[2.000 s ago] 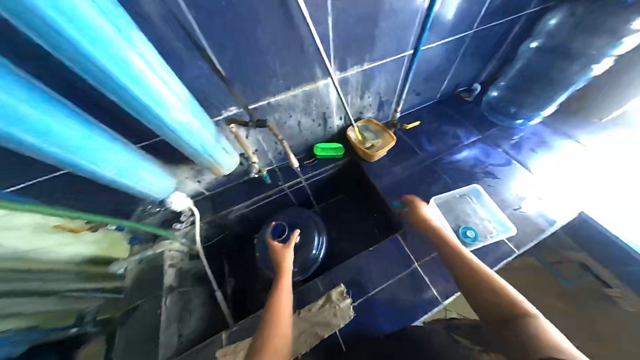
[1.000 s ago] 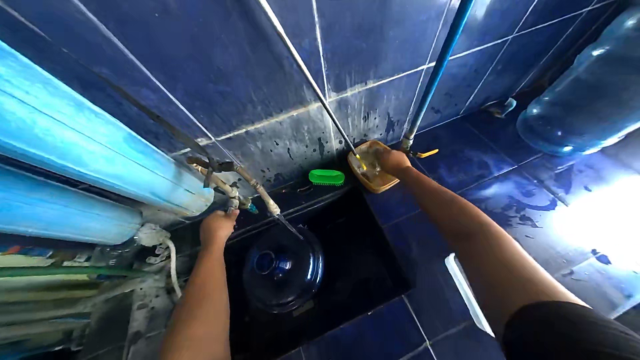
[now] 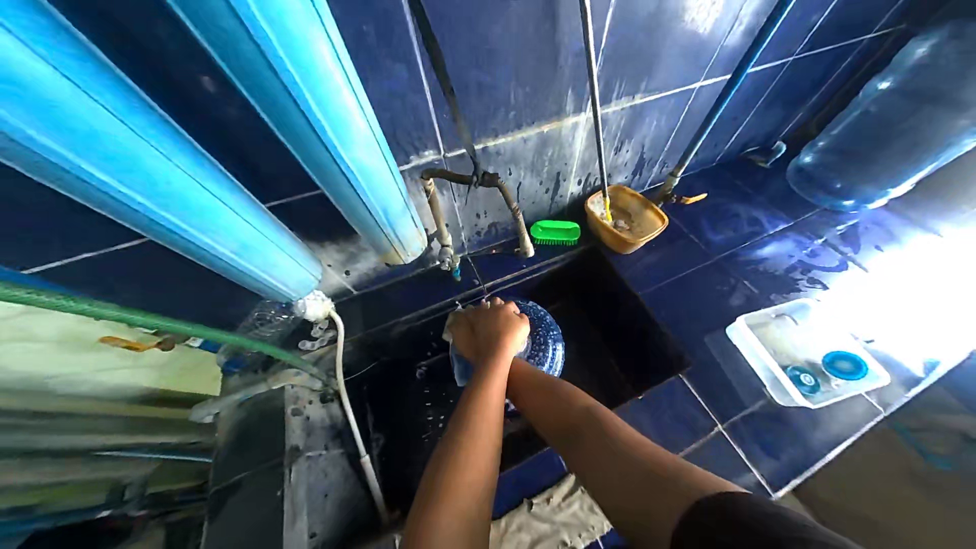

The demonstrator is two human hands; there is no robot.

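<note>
A round clear-blue plastic water jug stands in the dark sink basin, covered with droplets. My left hand lies over its top with the fingers curled down. Under my left wrist my right forearm crosses in from the right; that hand is mostly hidden beneath the left one. Something pale and translucent shows at the left side of the hands; whether it is cloth, plastic or water I cannot tell. Behind the basin are two pipe taps. A green scrub brush lies on the ledge beside a yellow-brown plastic tub.
To the right sits a white plastic tray with blue round lids. A large blue water bottle lies beyond. Light-blue filter columns hang at the left, above a white hose. A crumpled beige cloth lies on the front edge.
My right hand has moved from the yellow-brown tub to the jug. My left hand has left the tap and is now over the jug's top.
</note>
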